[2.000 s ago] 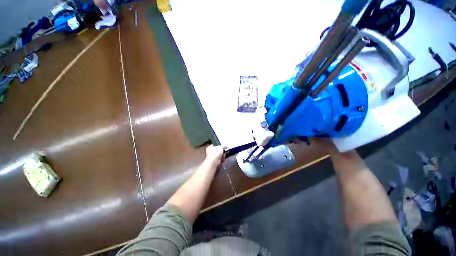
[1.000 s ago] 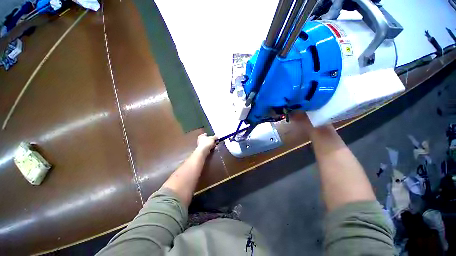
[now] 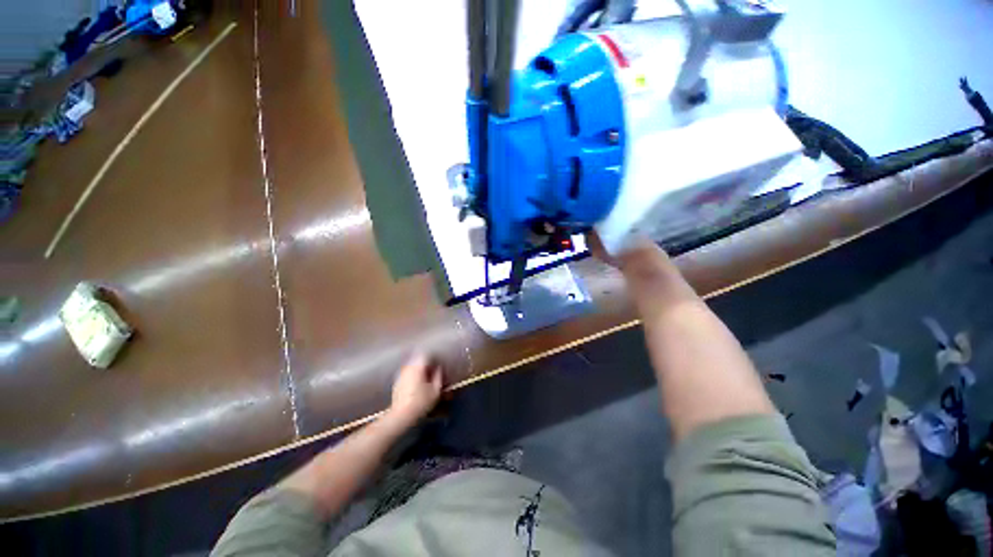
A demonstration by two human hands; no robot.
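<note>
The straight knife cutting machine [image 3: 561,136], with blue motor and white housing, stands at the table's near edge, its metal base plate [image 3: 539,305] showing at the front. My right hand [image 3: 616,248] is at the machine's lower side, mostly hidden by the housing, and appears to grip it. My left hand [image 3: 418,383] is over the table's near edge, left of the base plate, blurred, with no object visible in it. White marker paper [image 3: 408,82] covers the fabric lay [image 3: 376,163], whose dark green plies show along the left side. A thin dark strip lies by the blade.
A pale yellowish block [image 3: 95,324] and a long thin pale strip [image 3: 136,136] lie on the brown table [image 3: 207,326]. Bundled cloth [image 3: 65,114] lies at the far left. Dark offcuts [image 3: 833,141] lie along the right edge. Scraps [image 3: 904,435] cover the floor at right.
My left hand has let go of the thin dark strip's end and moved down and left to the table edge. The machine and my right hand have moved left in view.
</note>
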